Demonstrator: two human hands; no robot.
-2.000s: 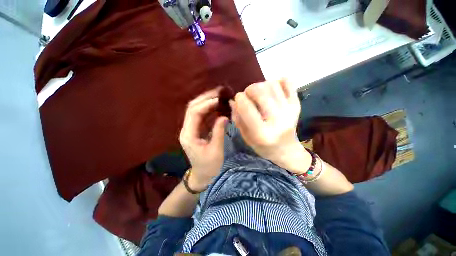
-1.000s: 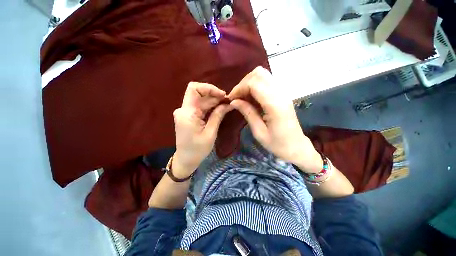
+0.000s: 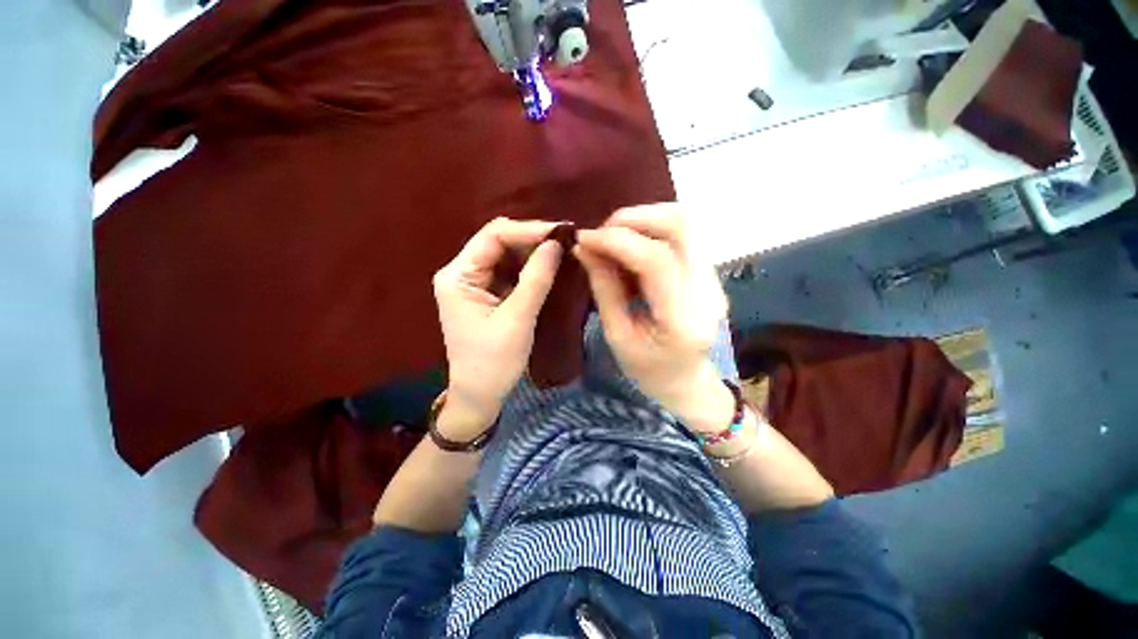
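Note:
A wide rust-brown garment panel point(image 3: 312, 275) lies over the white machine table and reaches down toward my lap. My left hand point(image 3: 491, 300) and my right hand point(image 3: 655, 293) meet above its near edge. Both pinch a small dark piece of the cloth between thumb and fingertips, the hands almost touching. Whether a seam or thread is held there is too small to tell. The sewing machine's presser foot and needle point(image 3: 537, 97) stand on the panel beyond my hands, under violet-white light.
A small dark block point(image 3: 760, 97) lies on the white machine bed point(image 3: 799, 187). A beige template point(image 3: 967, 78) and a brown cloth piece point(image 3: 1026, 94) lie at the far right. Spare cloth point(image 3: 849, 406) rests on slatted wood at right; more cloth point(image 3: 300, 499) hangs at lower left.
Both hands have come together from apart and now pinch the cloth edge. Since one second ago, my right hand has shifted slightly and its fingers are more curled.

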